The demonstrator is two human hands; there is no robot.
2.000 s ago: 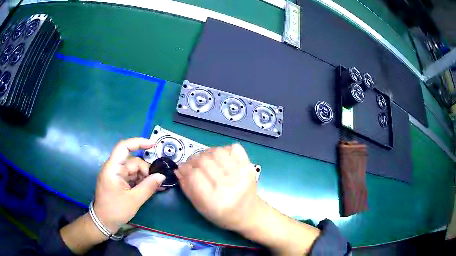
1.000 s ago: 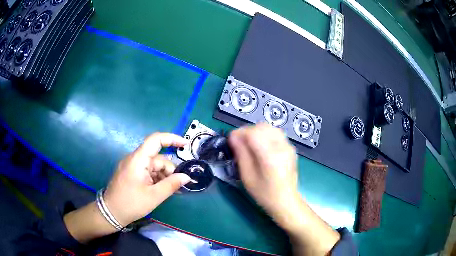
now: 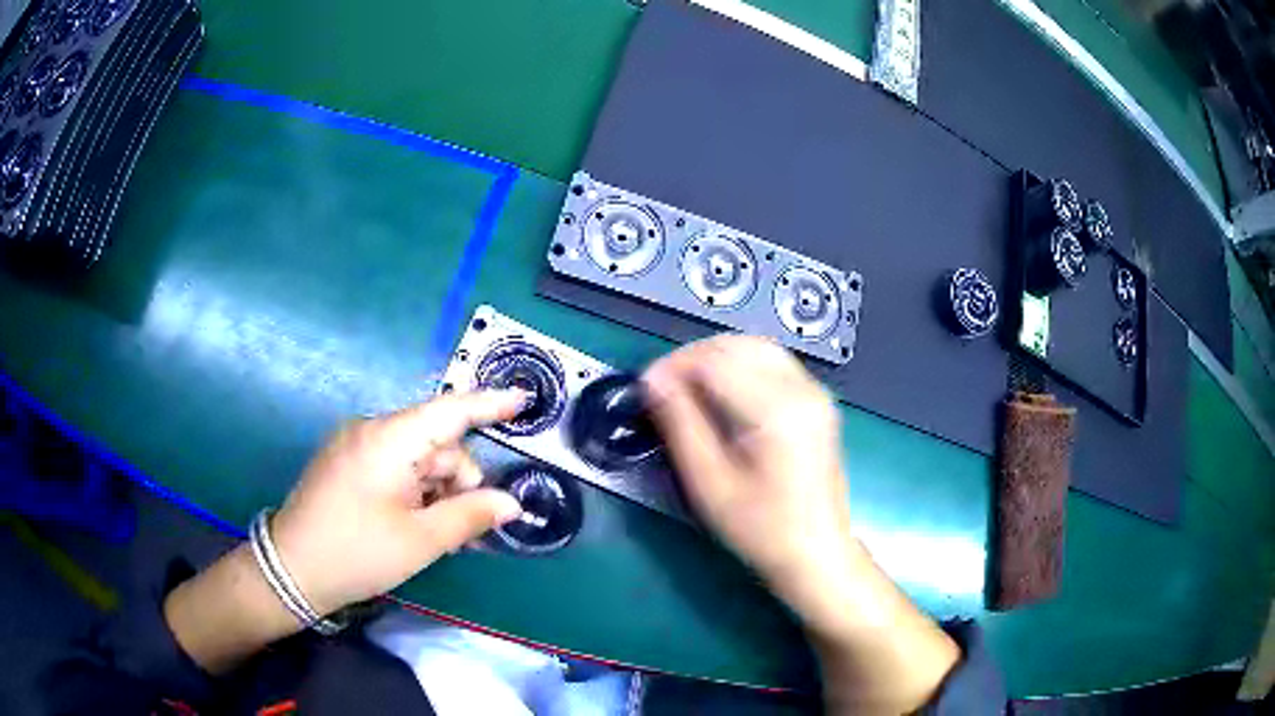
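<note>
A three-position plate lies on the green bench in front of me. A black ringed insert sits in its left seat. My left hand has its index finger on that insert, while its thumb and lower fingers hold a loose round black disc below the plate. My right hand, slightly blurred, holds another round black insert over the middle seat. My right hand hides the plate's right end. An unfilled plate lies above on the black mat's near edge.
A stack of filled plates stands at upper left. Right on the black mat are a loose round part and a rimmed tray with round parts. A brown block lies below the tray. A pale strip is at the far edge.
The left seat, empty two seconds ago, now shows a black insert. My right hand has moved along the plate to the middle seat with a black insert. My left index finger has moved onto the left seat.
</note>
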